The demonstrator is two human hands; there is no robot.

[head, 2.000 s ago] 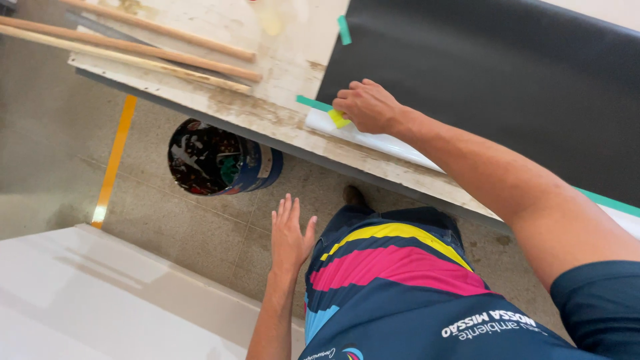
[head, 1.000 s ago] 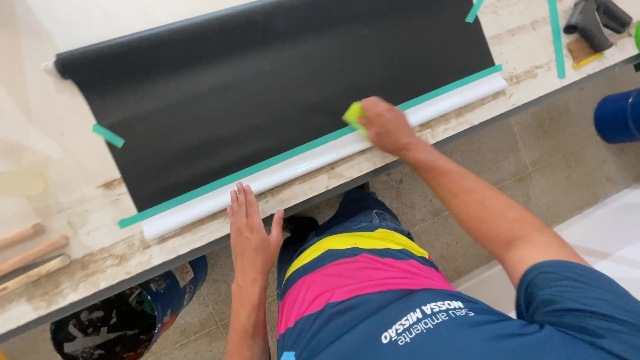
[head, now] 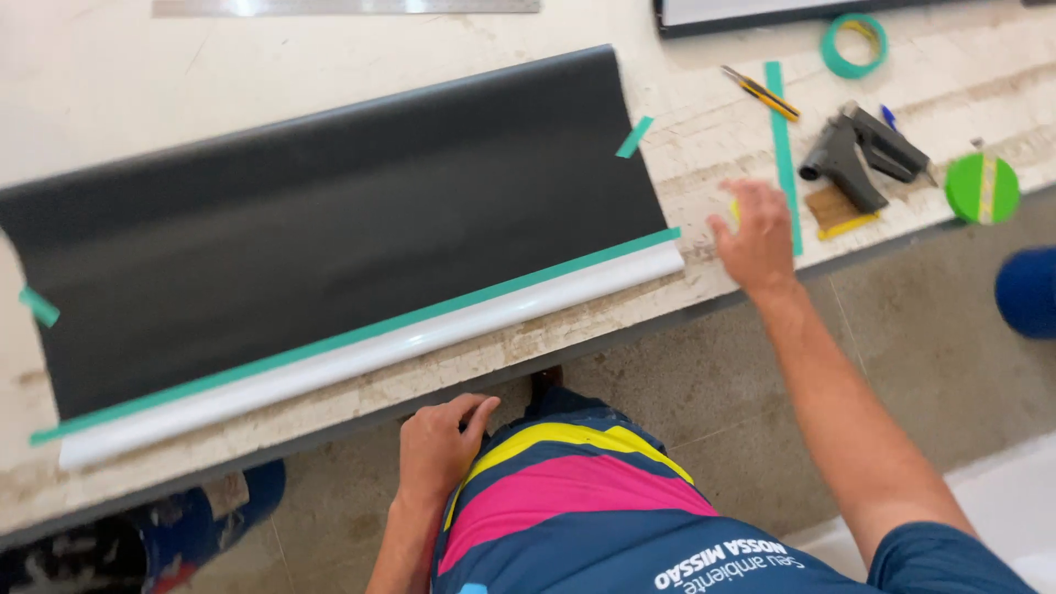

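A black sheet (head: 346, 223) lies on the worktable, its far edge curled. Green tape (head: 363, 334) runs along its near edge, and a white rolled strip (head: 379, 342) lies along that tape. Short green tape pieces sit at the left and right sides (head: 634, 137) of the sheet. Right of the sheet, my right hand (head: 755, 235) is over the table beside a long green tape strip (head: 782, 157); a yellow-green piece (head: 735, 210) shows partly behind its fingers, and its grip is unclear. My left hand (head: 445, 445) is curled near my waist, just off the table's front edge, with nothing visible in it.
Right of my right hand lie a black hot-glue gun (head: 862, 153), a brown-and-yellow piece (head: 840, 213), a utility knife (head: 761, 93), a green tape roll (head: 854, 45) and a green round object (head: 982, 188). A metal ruler (head: 346, 7) lies behind. Buckets (head: 1027, 293) stand below.
My right hand has moved from the tape along the sheet to the table at its right. My left hand has left the white strip and drawn back to my waist. The view has shifted.
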